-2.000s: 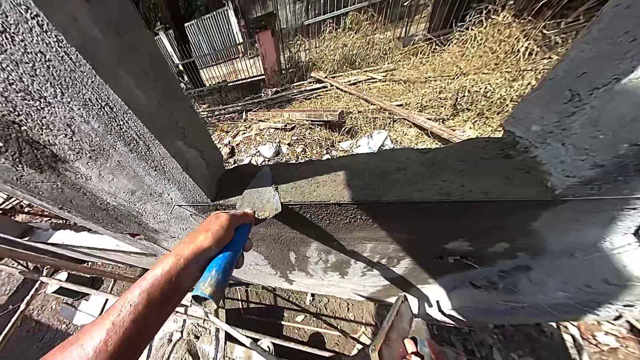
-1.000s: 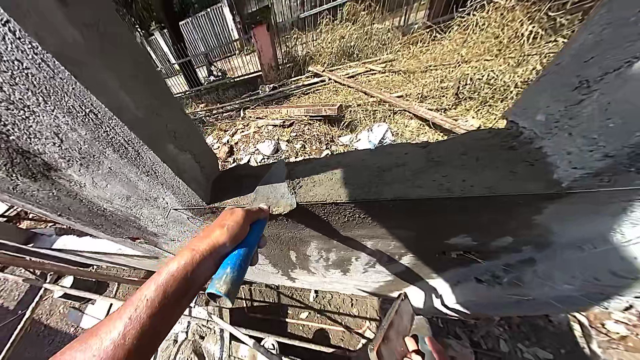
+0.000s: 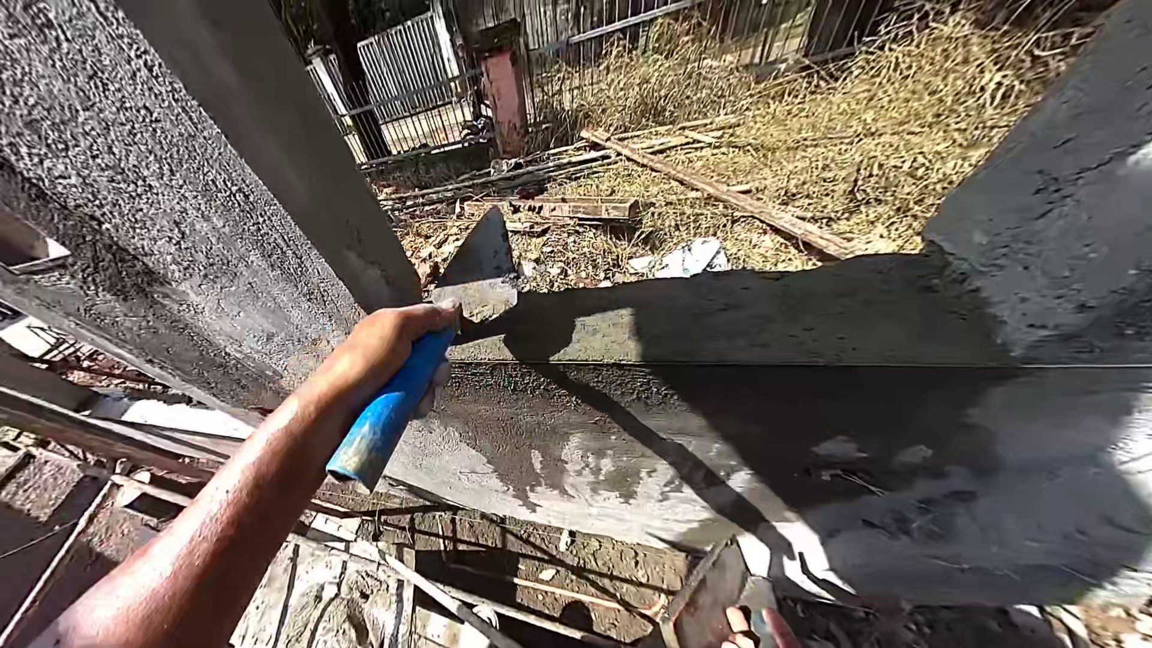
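Observation:
My left hand [image 3: 391,355] is closed around the blue handle of a pointed trowel [image 3: 481,265]. The trowel's metal blade appears over the left end of the grey mortar-covered ledge [image 3: 774,310], beside the upright concrete column [image 3: 306,162]; its tip points away from me. A rounded shadow falls on the ledge just right of the blade. At the bottom edge, my right hand [image 3: 756,630], mostly out of view, grips a flat plastering tool [image 3: 711,585] below the ledge's front face. A thin straight line [image 3: 810,364] runs along the ledge's front edge.
Another rendered column [image 3: 1062,207] rises at the ledge's right end. Beyond lie a long wooden plank [image 3: 720,193], rubble and dry grass, with a metal fence [image 3: 409,76] behind. Several poles and boards [image 3: 432,589] cross below the wall at the lower left.
My left hand has brought the trowel up off the ledge, and the blade now reaches past its far edge. My right hand stays low with the flat tool.

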